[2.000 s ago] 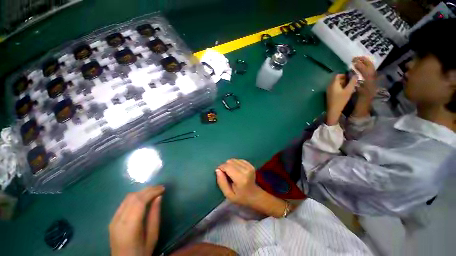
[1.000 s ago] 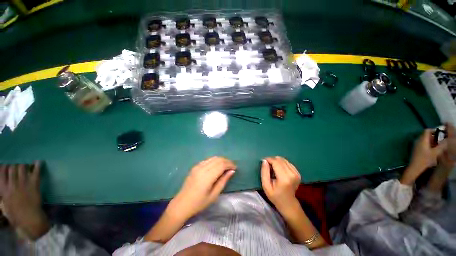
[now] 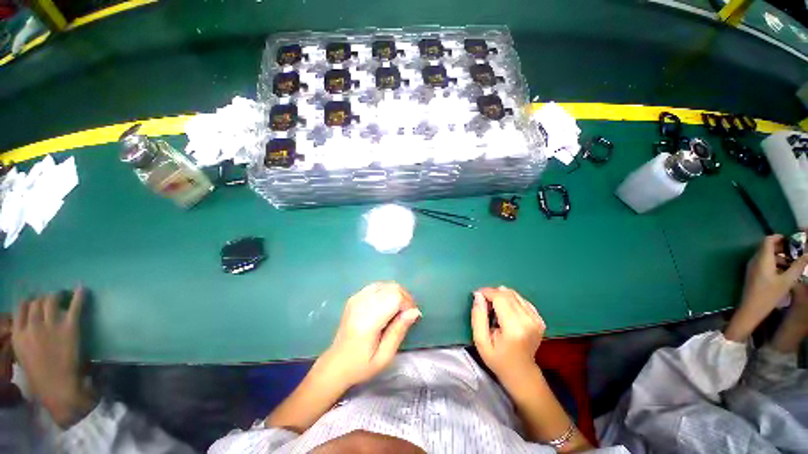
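My left hand (image 3: 376, 326) rests at the bench's front edge, fingers loosely curled, thumb a little apart, with nothing seen in it. My right hand (image 3: 508, 326) rests to its right, fingers curled; a dark spot between thumb and forefinger may be shadow or a small part. Ahead lie a white round pad (image 3: 389, 228), black tweezers (image 3: 447, 215), a loose module (image 3: 505, 208) with its gold-orange patch up, and an empty watch frame (image 3: 555, 201). A dark watch head (image 3: 243, 254) lies at left. Stacked clear blister trays (image 3: 399, 182) hold rows of modules at the back.
A glass bottle (image 3: 170, 174) and crumpled wipes (image 3: 221, 131) are at left. A white dispenser bottle (image 3: 656, 182) and spare frames (image 3: 740, 146) are at right. Neighbours' hands show at far left (image 3: 49, 348) and far right (image 3: 764, 277).
The view has swung from the right to face the bench squarely. My left hand has come closer to my right hand. The bench items keep their places.
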